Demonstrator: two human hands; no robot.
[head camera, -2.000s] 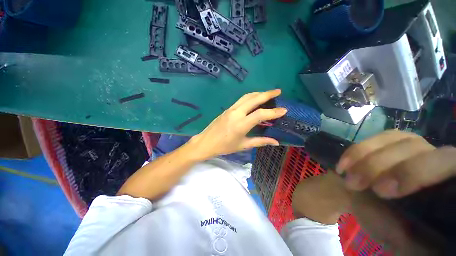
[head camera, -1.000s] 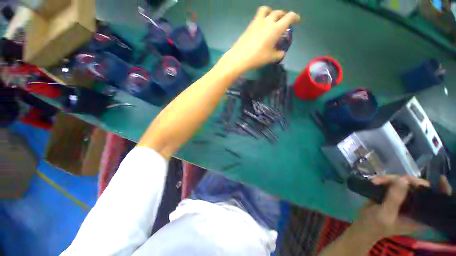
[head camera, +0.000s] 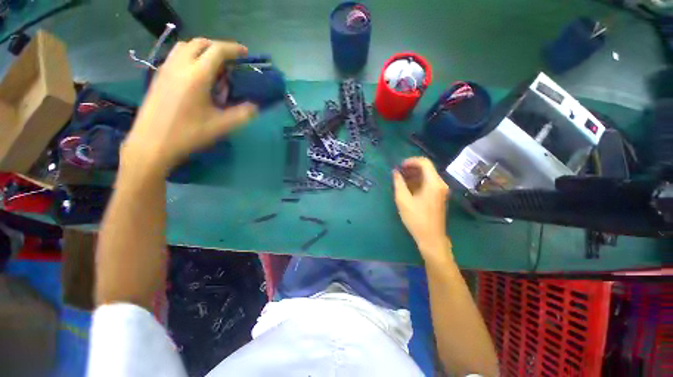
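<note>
My left hand (head camera: 173, 110), blurred, is at the left of the bench with fingers and thumb around the near end of a dark blue speaker body (head camera: 258, 83). My right hand (head camera: 422, 193) is over the bench, left of the screw feeder, with fingers curled; a dark spot shows between them, too unclear to name. The black electric screwdriver (head camera: 564, 206) lies out of my hands in front of the silver screw feeder (head camera: 516, 151). Black strip panels (head camera: 332, 151) lie in a loose pile between my hands.
A blue speaker body (head camera: 349, 44) and a red one (head camera: 402, 92) stand behind the pile; another blue one (head camera: 461, 110) is beside the feeder. More bodies and a cardboard box (head camera: 37, 103) are at left. Thin black strips (head camera: 313, 238) lie near the edge. A red crate (head camera: 542, 316) is below.
My left hand has moved left, away from a blue body that now stands beside the red one, to another blue body. My right hand has let go of the screwdriver and moved left.
</note>
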